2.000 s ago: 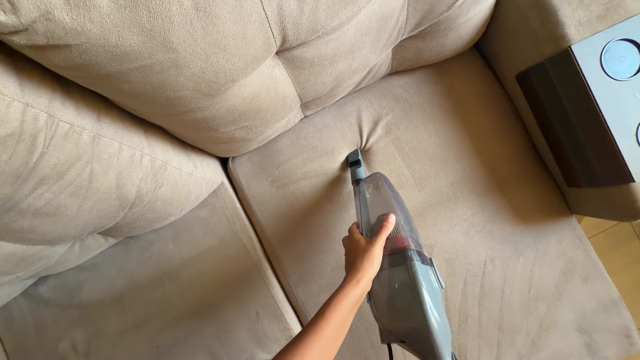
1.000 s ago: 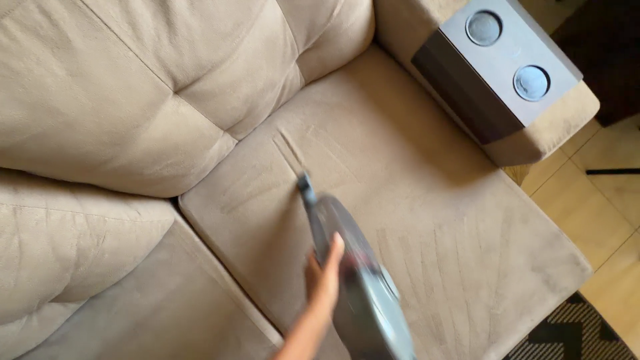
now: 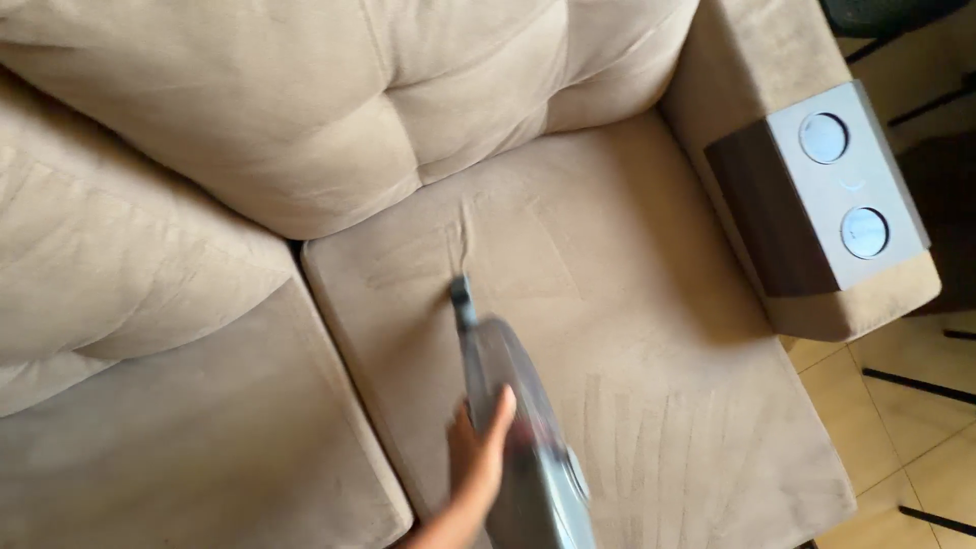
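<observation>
My left hand (image 3: 480, 454) grips the clear front part of a grey handheld vacuum cleaner (image 3: 526, 457) from its left side, thumb on top and fingers curled at the side. The vacuum is blurred, and its rear end runs out at the bottom edge. Its narrow crevice nozzle (image 3: 461, 293) points away from me and meets the beige sofa seat cushion (image 3: 610, 305), close to the gap between the two seats. Thin streaks in the fabric run from the nozzle tip toward the backrest. My right hand is out of view.
Tufted back cushions (image 3: 320, 114) rise behind the seat, and another seat cushion (image 3: 175, 450) lies at left. On the right armrest sits a tray (image 3: 846, 183) with two round recesses. Beyond it are floor tiles (image 3: 862, 412) and dark thin legs (image 3: 926, 385).
The nozzle has moved back from the backrest toward me since two seconds ago. Streaks now show where the fabric was puckered in front of it. My left hand has kept its hold.
</observation>
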